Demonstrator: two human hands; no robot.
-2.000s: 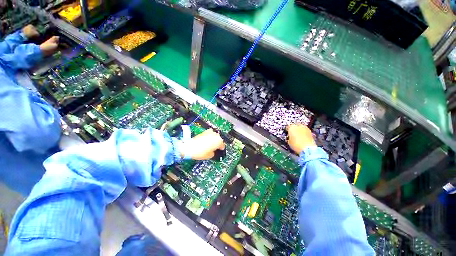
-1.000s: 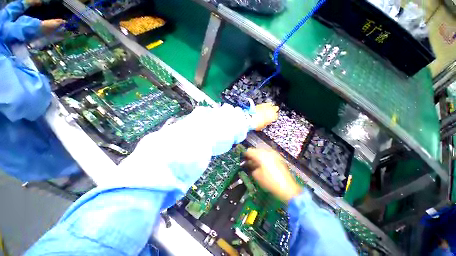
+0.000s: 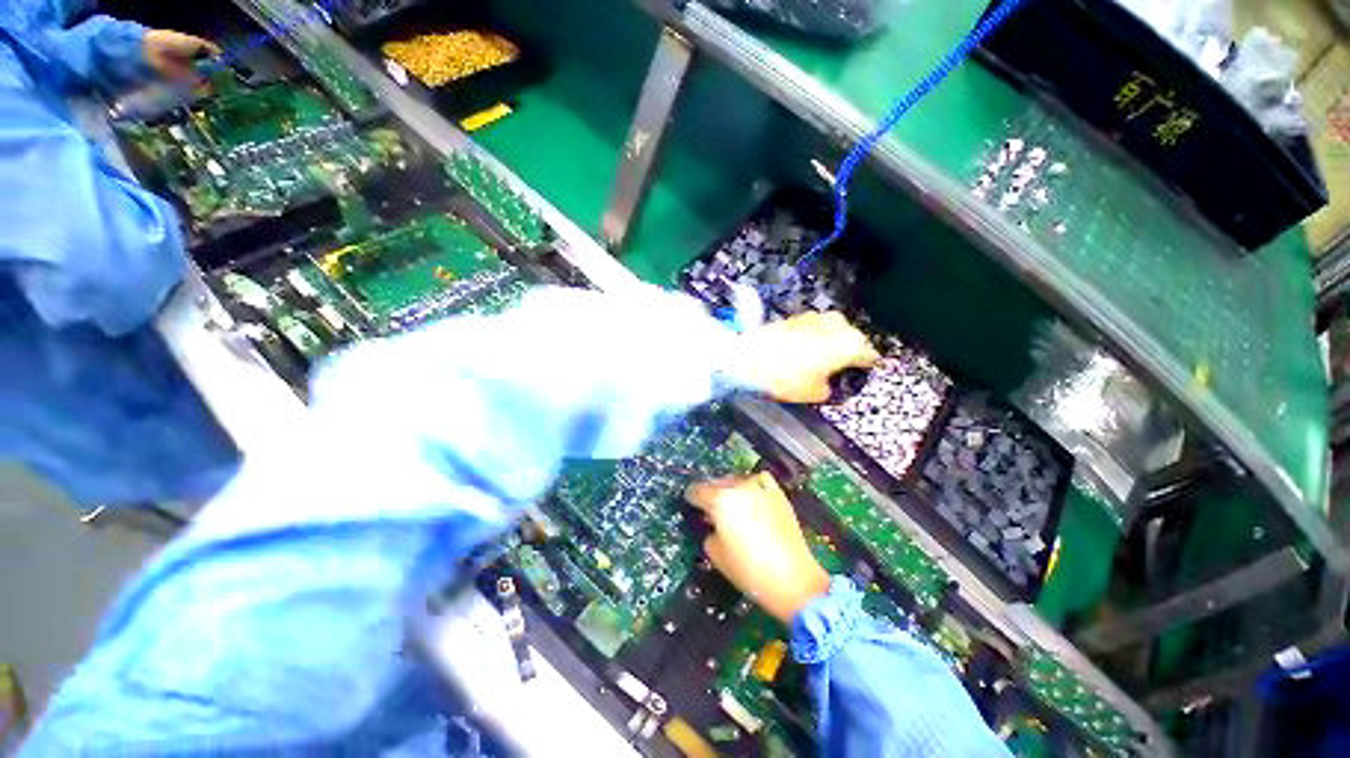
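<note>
My left hand (image 3: 807, 357) reaches over the rail to the near edge of the middle bin of small silver-white components (image 3: 899, 407); a dark spot shows under its fingertips, and I cannot tell whether it is held. The bin of dark block components (image 3: 770, 262) lies behind that hand, and the bin of grey block components (image 3: 989, 489) lies to the right. My right hand (image 3: 758, 545) is over the right part of a green main circuit board (image 3: 629, 518), thumb and fingertips close together near its surface. Whether they hold a part is hidden. My left sleeve covers the board's rear left.
More boards (image 3: 422, 270) in black pallets stand along the conveyor rail (image 3: 585, 255). Another person's sleeve (image 3: 74, 222) and hand are at the far left. A blue coiled cord (image 3: 888, 126) runs to my left wrist. A green shelf (image 3: 1140, 252) carries loose white parts and a black box (image 3: 1162, 126).
My left hand went from the board to the bins, then slightly right along them. My right hand went from the middle bin to the board. The view has shifted.
</note>
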